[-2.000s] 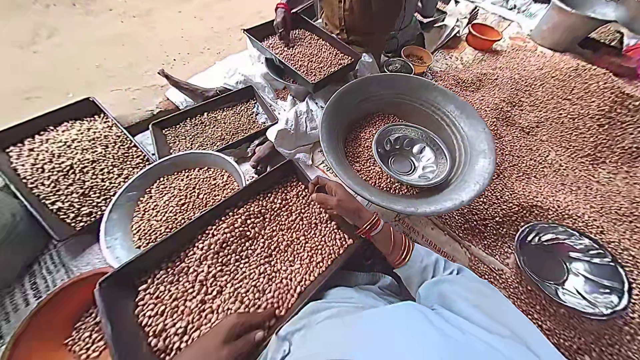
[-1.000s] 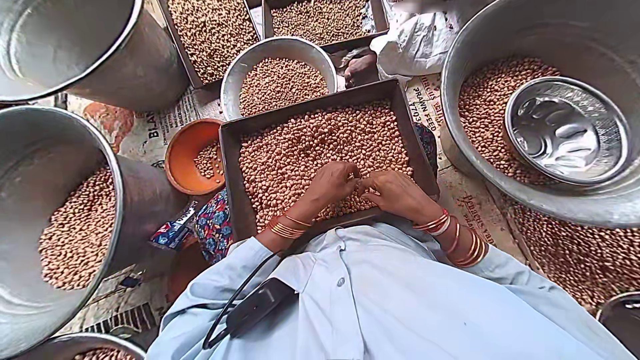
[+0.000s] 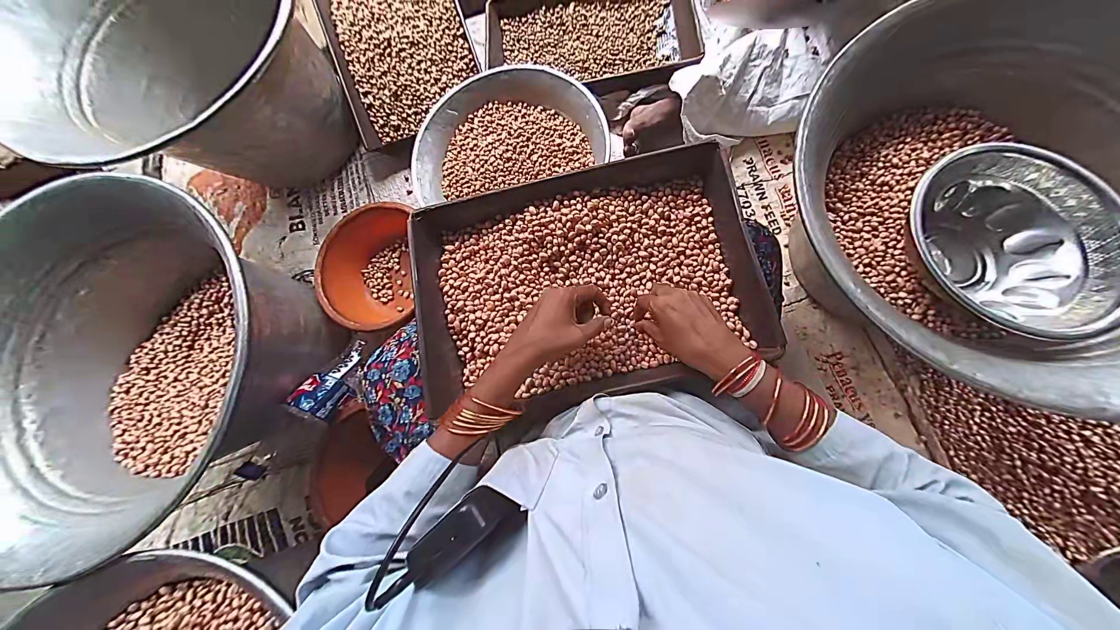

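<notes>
A dark rectangular metal tray (image 3: 422, 289) rests on my lap, spread with reddish-brown nuts or seeds (image 3: 586, 236). My left hand (image 3: 569, 324) is over the lower middle of the tray, thumb and fingertips curled toward each other at the nuts. Just to its right, my right hand (image 3: 682, 324) touches the nuts with bent fingers pointing down. The two hands are close together but apart. Whether either holds a single nut cannot be seen. Bangles circle both wrists.
Beyond the tray stands a round metal basin (image 3: 424, 157) of nuts. An orange bowl (image 3: 337, 271) is at its left. Large metal tubs (image 3: 236, 306) stand left; a wide metal basin (image 3: 809, 236) holding a shiny steel bowl (image 3: 997, 236) is right. A person's hand (image 3: 652, 127) shows behind the tray.
The view has swung strongly. Two seconds ago my hands were at opposite edges of the tray; now both are together over the nuts, much as one second ago.
</notes>
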